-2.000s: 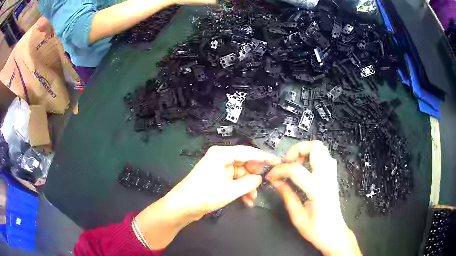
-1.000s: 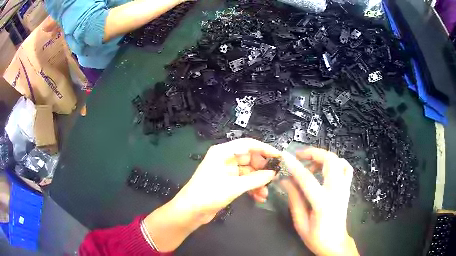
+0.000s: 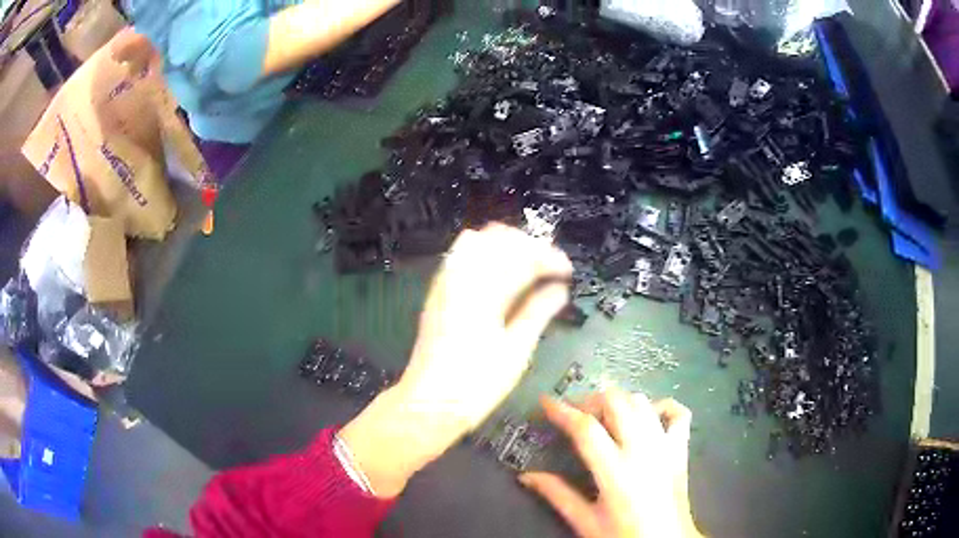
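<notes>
My left hand (image 3: 484, 315) is blurred over the near edge of the heap of black plastic parts (image 3: 463, 189). A dark piece shows at its fingertips; I cannot tell if it is held. My right hand (image 3: 620, 452) is low over the bench with thumb and fingers apart, nothing seen in it. A small dark unit (image 3: 569, 378) lies just beyond its fingertips. Blurred black units (image 3: 515, 441) lie between my hands. A row of black units (image 3: 342, 368) lies left of my left wrist. Tiny silvery pieces (image 3: 638, 354) are scattered beyond my right hand.
Another worker's teal sleeve (image 3: 216, 53) is at the upper left beside dark rows of parts (image 3: 352, 68). Small black inserts (image 3: 815, 357) are heaped at right. Blue sheets (image 3: 899, 226) and a black tray (image 3: 931, 489) are at the right edge. A blue crate (image 3: 53, 441) is lower left.
My hands have parted from around a small dark piece. My left hand has moved up towards the heap; my right hand has lowered and opened. The silvery pieces are now uncovered.
</notes>
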